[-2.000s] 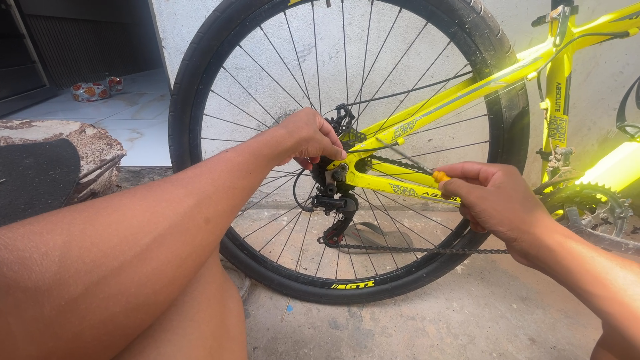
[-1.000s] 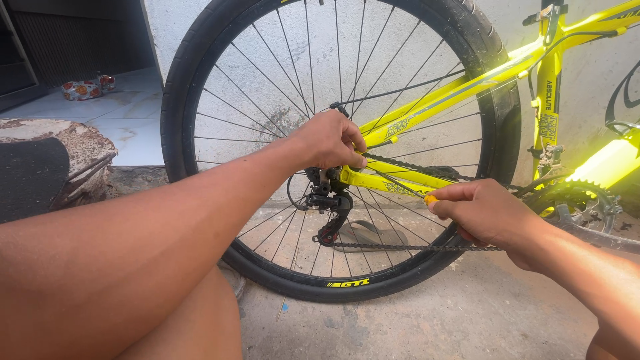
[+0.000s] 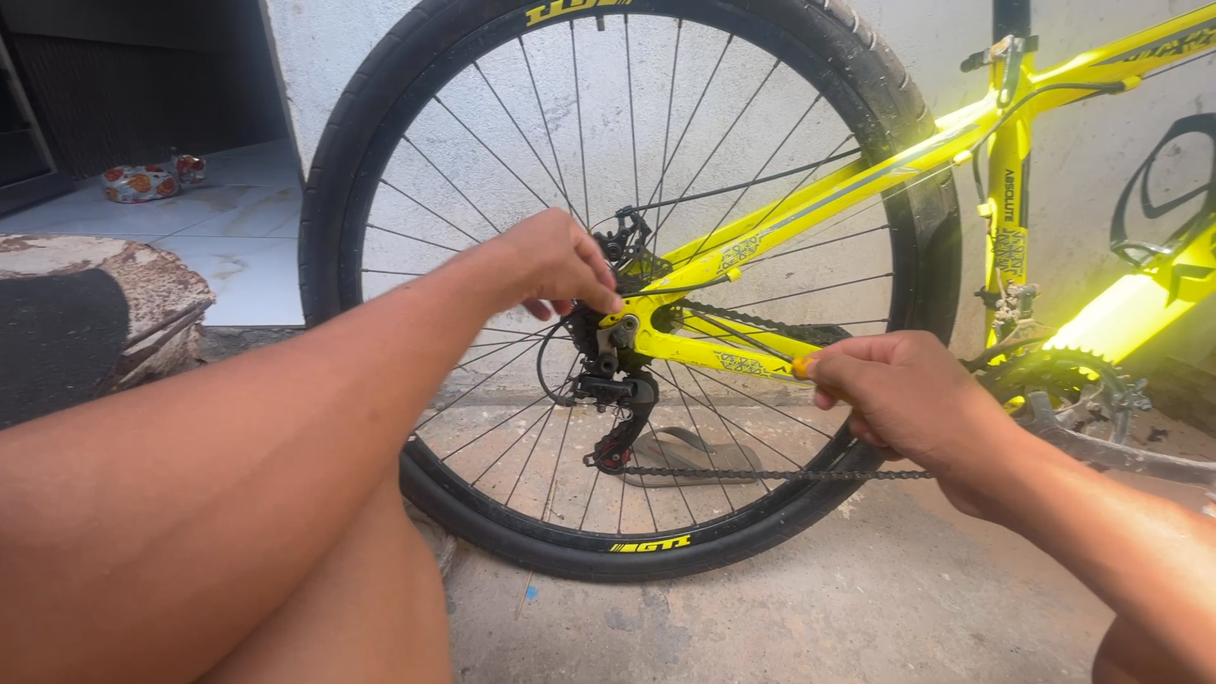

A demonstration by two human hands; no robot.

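A bicycle with a yellow frame [image 3: 817, 204] stands side-on, its rear wheel's tire [image 3: 332, 190] facing me. My left hand [image 3: 560, 266] is at the rear dropout, thumb and fingers bent close together; whether they pinch something small cannot be told. The rear derailleur [image 3: 622, 408] hangs below that hand, with the chain [image 3: 779, 473] running right from it. My right hand [image 3: 898, 399] pinches the small yellow handle [image 3: 803, 367] of a thin-shafted tool, likely a screwdriver. The dark shaft [image 3: 750, 340] points up and left, across the chainstay. The rear cassette is partly hidden by my left hand.
Behind the wheel rises a white wall [image 3: 456, 142]. A flip-flop [image 3: 689, 456] lies on the concrete floor [image 3: 722, 627] beyond the spokes. The crank and chainring [image 3: 1054, 380] are at right. A rough block [image 3: 161, 285] with a dark cover stands at left.
My left hand has shifted from above the chainstay, one second ago, back left and down to the dropout. My right hand still holds the yellow handle.
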